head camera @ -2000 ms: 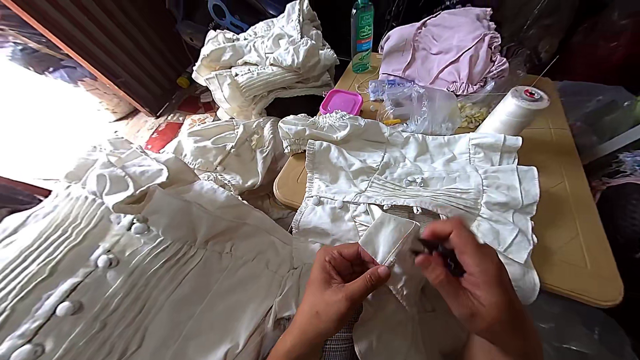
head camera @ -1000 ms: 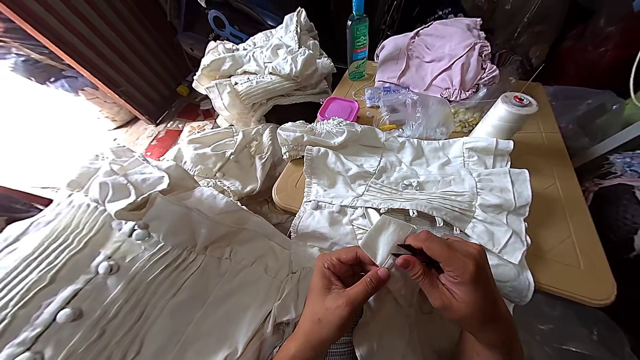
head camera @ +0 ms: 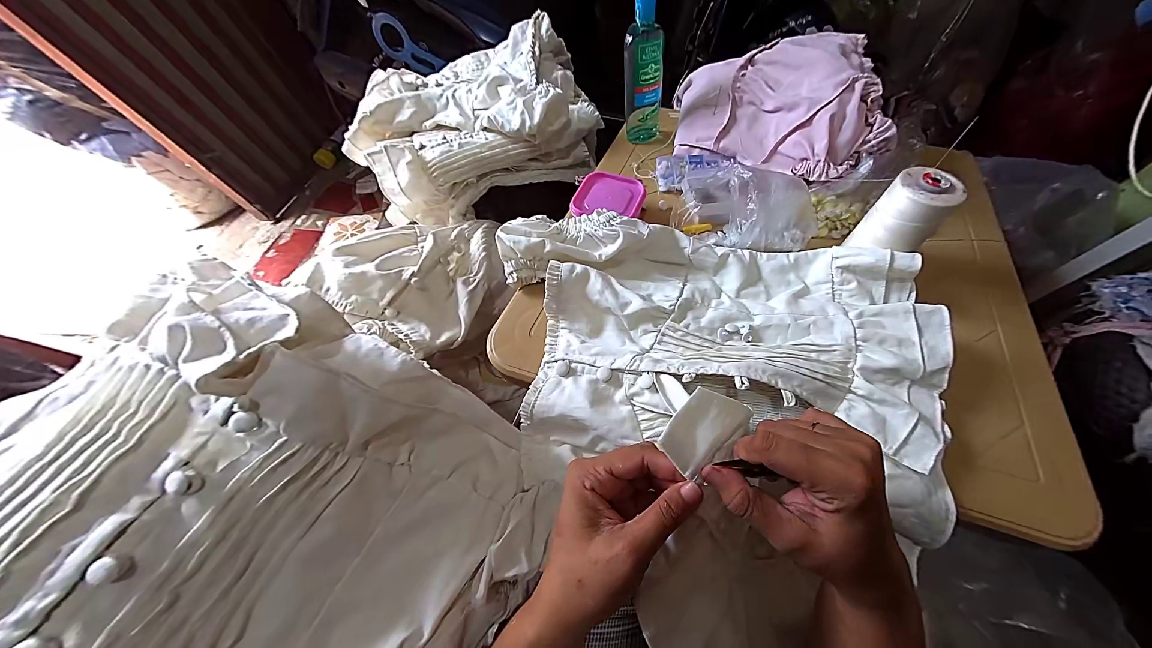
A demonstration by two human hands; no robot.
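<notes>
My left hand (head camera: 621, 513) pinches the edge of a small folded flap of white cloth (head camera: 706, 427) between thumb and fingertips. Against the same edge, my right hand (head camera: 805, 486) holds a small dark tool (head camera: 751, 468), mostly hidden by the fingers; its exact kind cannot be told. Behind both hands, a white ruffled garment (head camera: 756, 310) with pleats, covered buttons and loops lies over the tan table. A larger cream garment (head camera: 360, 486) with pleats and covered buttons spreads across the left and foreground.
A white thread cone (head camera: 909, 209), plastic bag (head camera: 747, 202), pink lid or container (head camera: 607, 193), green bottle (head camera: 643, 81) and pink garment (head camera: 783, 103) are on the tan plastic table (head camera: 1008, 360). A pile of white garments (head camera: 477, 117) stands at the back left.
My right hand was blurred and slightly apart from the cloth flap two seconds ago; now it is against the flap beside my left thumb. My left hand keeps its pinch.
</notes>
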